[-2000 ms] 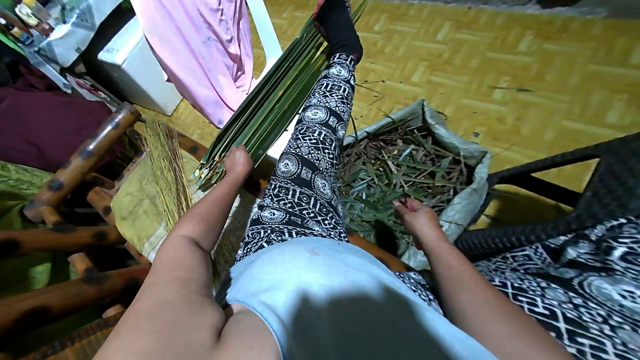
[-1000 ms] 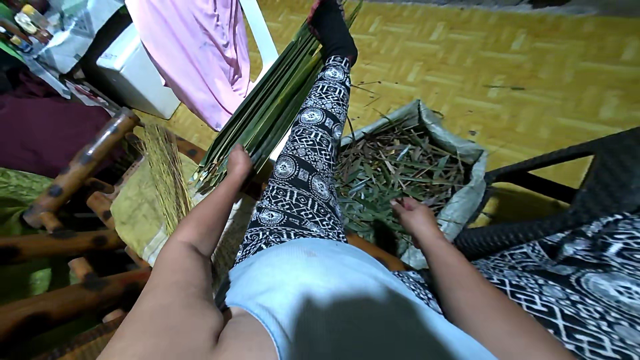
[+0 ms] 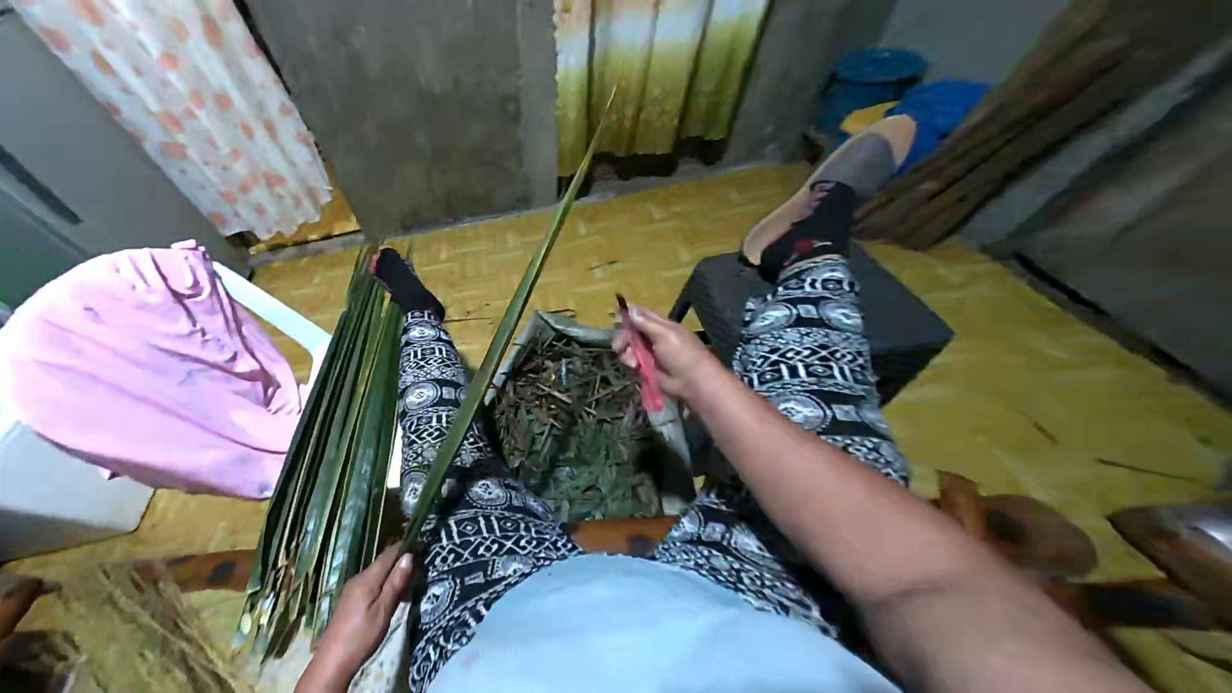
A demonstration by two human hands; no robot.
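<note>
My left hand (image 3: 371, 599) grips the lower end of one long green palm leaflet (image 3: 500, 339), whose thin tip points up and away. Beside that hand, a stack of long green palm leaflets (image 3: 337, 443) lies along my left leg. My right hand (image 3: 664, 352) is raised over the far right edge of an open sack (image 3: 674, 445), closed around the pink handle of a knife (image 3: 643, 371); its dark blade shows only in part. Cut leaf scraps (image 3: 577, 433) fill the sack between my legs.
A pink cloth (image 3: 154, 366) hangs over a white chair at the left. My right foot rests over a dark woven stool (image 3: 895, 318). Thin leaf ribs (image 3: 135, 626) lie at the lower left. Wooden chair parts (image 3: 1020, 529) stand at the right; curtains hang beyond.
The view has swung widely to the right. My left hand now holds a single leaflet raised off the stack. My right hand has come up from the sack's scraps with the pink-handled knife.
</note>
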